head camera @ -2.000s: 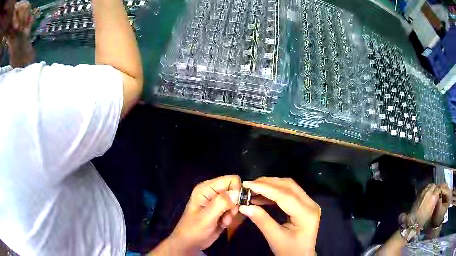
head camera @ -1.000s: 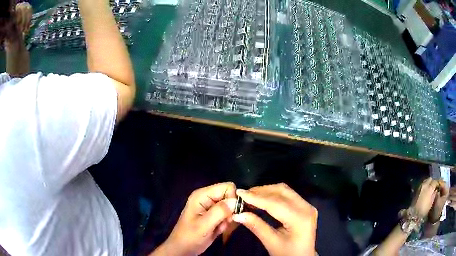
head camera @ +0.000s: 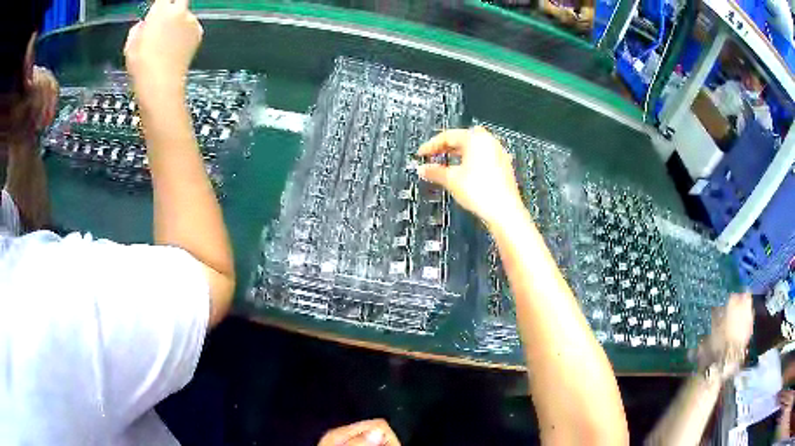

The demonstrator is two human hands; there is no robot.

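My right hand [head camera: 475, 170] is over the upper right part of the tall stack of clear blister trays [head camera: 349, 174]. Its thumb and fingertips pinch a small dark and silvery module [head camera: 418, 162] just above the top tray. That tray has rows of pockets with silvery-white parts. My left hand [head camera: 362, 433] is low at the bottom edge, mostly cut off; only some fingers show, and whether it holds anything is hidden.
A lower tray of green boards [head camera: 536, 165] lies right of the stack, partly behind my right forearm. A tray of black and white parts [head camera: 632, 270] lies farther right. A neighbour's white sleeve [head camera: 105, 322] and raised arm are at left, beside another tray [head camera: 105, 118]. Another person's hand [head camera: 730, 331] is at right.
My right hand has left my left hand above the lap and moved up and forward to the tray stack, holding the module. The view has tilted up, and my left hand is now mostly out of frame.
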